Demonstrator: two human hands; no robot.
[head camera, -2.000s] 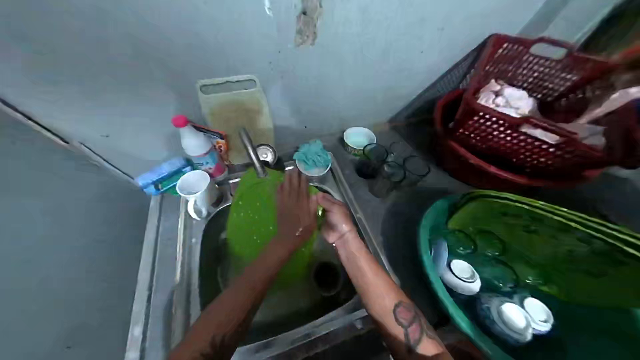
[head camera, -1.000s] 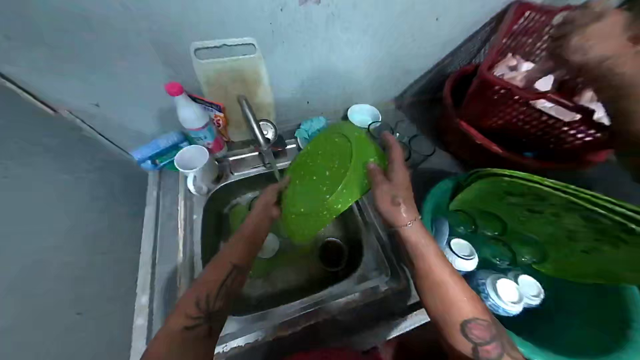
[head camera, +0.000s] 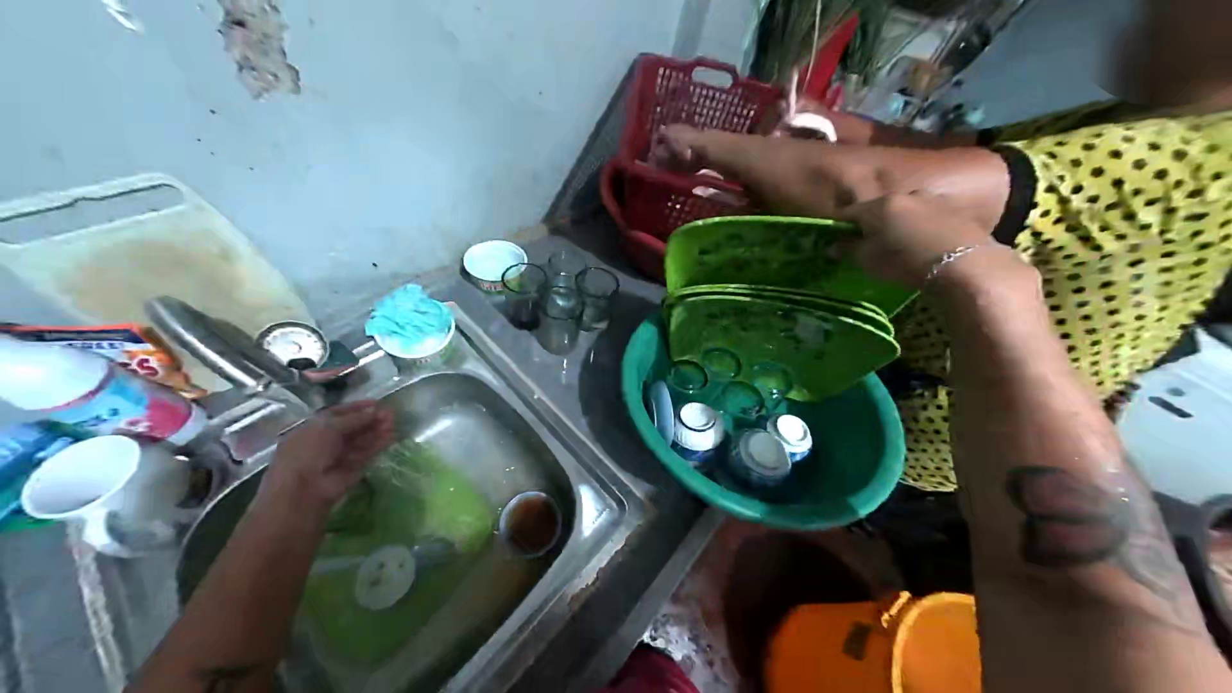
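My left hand (head camera: 342, 443), its fingers loosely bent, hangs over the sink near the metal faucet (head camera: 207, 342) with nothing seen in it. My right hand (head camera: 900, 241) grips the rim of a green plastic tray (head camera: 760, 252) at the back of a green plastic basin (head camera: 890, 452). More green trays (head camera: 770, 332) lean in that basin, behind glasses (head camera: 741, 397) and upturned white and blue cups (head camera: 760, 452). The steel sink (head camera: 568, 423) holds water, green dishes (head camera: 385, 577) and a cup with brown liquid (head camera: 530, 525).
A person in a yellow dotted top (head camera: 1126, 192) reaches over a red plastic basket (head camera: 693, 96). Glasses (head camera: 597, 294) and a bowl (head camera: 494, 262) stand on the counter. A white mug (head camera: 82, 476), a bottle (head camera: 96, 385) and a cutting board (head camera: 154, 250) are at left; an orange bucket (head camera: 866, 645) is below.
The green tray, held in both hands over the sink before, is now at the basin in my right hand. My left hand has let go of it. The view has swung right.
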